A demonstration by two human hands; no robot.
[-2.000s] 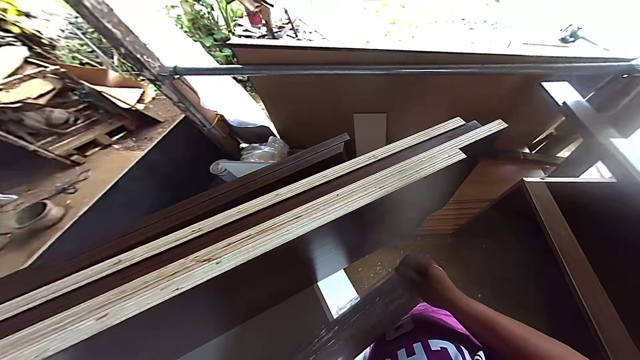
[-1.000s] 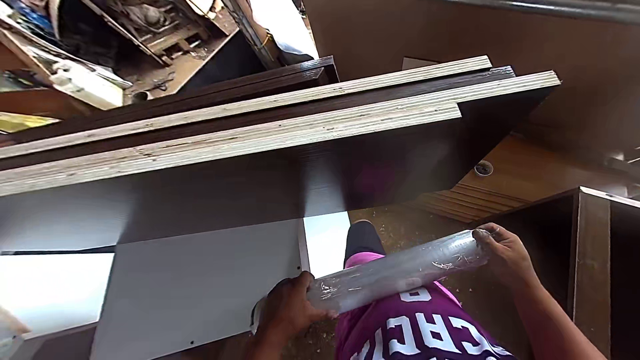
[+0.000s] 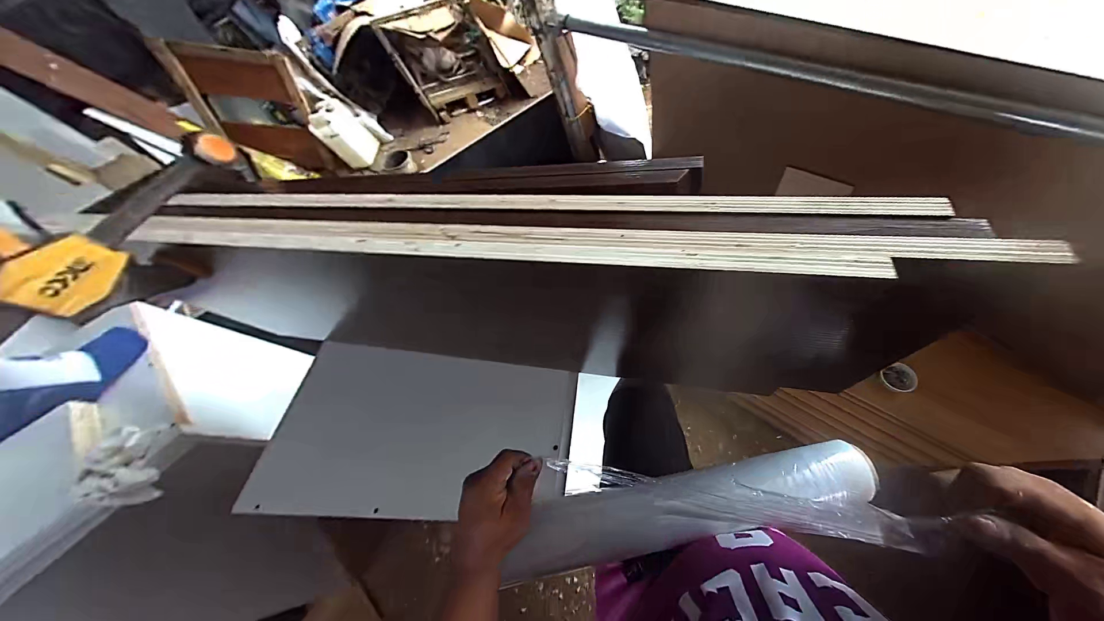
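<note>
A roll of clear stretch film (image 3: pixel 690 509) lies slantwise in front of my body. My left hand (image 3: pixel 500 500) pinches the loose edge of the film near the roll's left end. Beyond the roll's right end, my right hand (image 3: pixel 1009 517), partly blurred, holds another part of the loose film, which stretches between both hands across the roll. Just ahead, a stack of dark-faced plywood panels (image 3: pixel 535 246) stands on edge with its pale layered edges up. What supports the roll is not clear. A white panel with small holes (image 3: pixel 414 423) is below the stack.
An orange-and-black clamp (image 3: pixel 65 276) is at the stack's left end. A metal pipe (image 3: pixel 819 82) crosses the upper right. A brown wooden panel (image 3: pixel 1018 397) with a small round container (image 3: pixel 899 377) lies at right. White cabinet parts (image 3: pixel 228 371) and a person's blue-sleeved arm or leg (image 3: pixel 69 379) are at left.
My hands have moved apart, from gripping the roll's two ends to holding loose film drawn out from it. The view has swung left.
</note>
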